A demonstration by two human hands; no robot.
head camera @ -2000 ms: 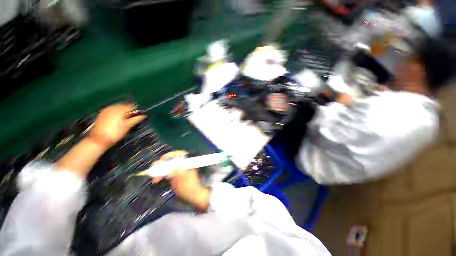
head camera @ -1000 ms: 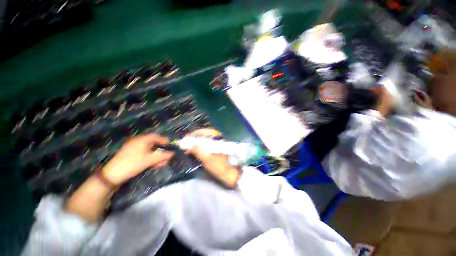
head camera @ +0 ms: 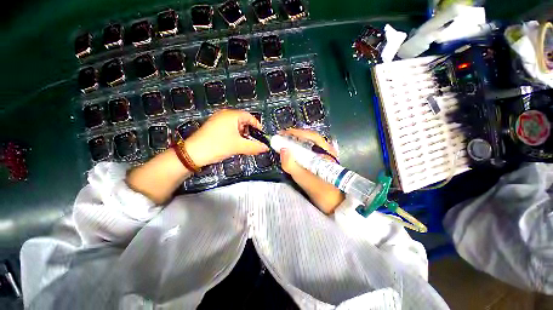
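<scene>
My left hand (head camera: 224, 139) grips a small black device housing (head camera: 259, 135) between thumb and fingers, above the near rows of the tray. My right hand (head camera: 306, 163) is closed around the clear-white dispensing syringe (head camera: 330, 171). The syringe's front end is at the housing; its tip is hard to make out. A green cap (head camera: 379, 195) with a pale yellowish hose (head camera: 409, 218) sits on its rear. The clear blister trays (head camera: 200, 79) hold rows of black housings with shiny rims. My hands hide some pockets.
A white ribbed rack (head camera: 415, 127) stands at the right, beside a black controller (head camera: 470, 72) with a red display. Small dark tools (head camera: 347, 75) lie left of it. White wipes (head camera: 445, 27) are behind. Red parts (head camera: 13, 160) are at the far left. Another person's striped sleeve (head camera: 506, 224) is at the right.
The view has shifted and sharpened, with the rack further right. Since the oldest frame, my left hand has come to the syringe's front end and holds a housing there. My right hand keeps the syringe.
</scene>
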